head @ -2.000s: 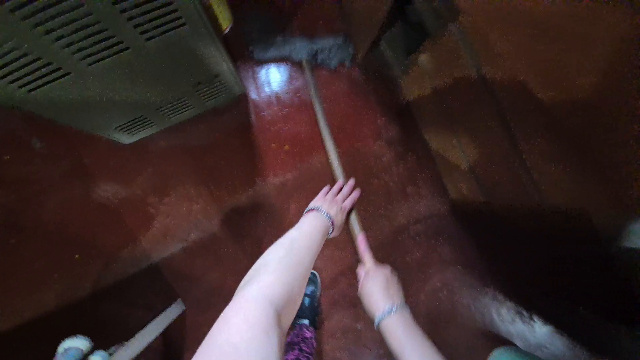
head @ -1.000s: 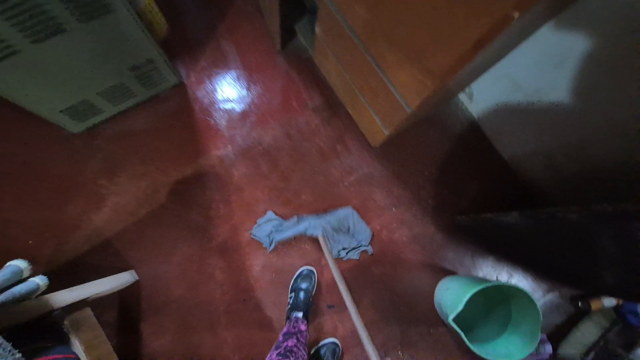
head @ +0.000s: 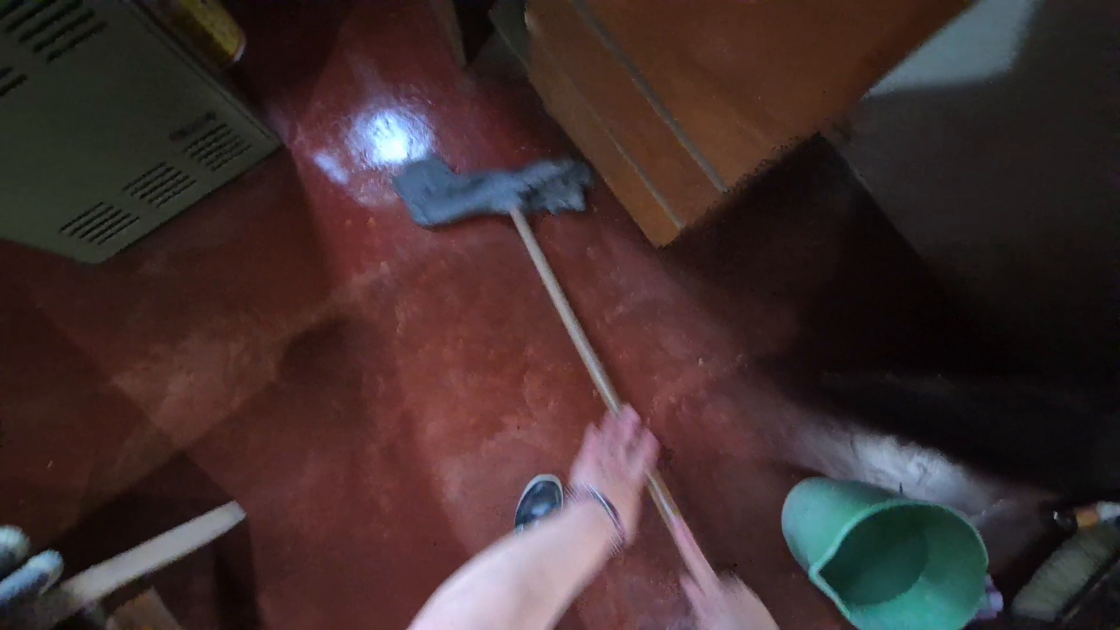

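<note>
A long wooden pole (head: 567, 315) slants up and left from the lower right to a wet-looking grey cloth (head: 490, 188) spread on the red floor (head: 455, 367). My left hand (head: 619, 451), with a bracelet at the wrist, is closed around the pole's middle, slightly blurred. Lower down, my right hand (head: 713, 586) grips the same pole near the bottom edge, one finger or thumb lying along it. Whatever crosspiece the cloth may cover is hidden. The cloth's right end lies close to the wooden furniture's base.
Wooden furniture (head: 630, 122) stands at the upper right, a vented metal cabinet (head: 105, 131) at the upper left. A green plastic bucket (head: 805, 525) is at the lower right, beside a brush (head: 1067, 569). A wooden bar (head: 153, 556) juts in at the lower left. My shoe (head: 538, 500) is near my left hand.
Since one second ago, the cloth and pole have moved forward, away from my feet, toward the bright reflection. Both my hands, out of sight then, are in view on the pole.
</note>
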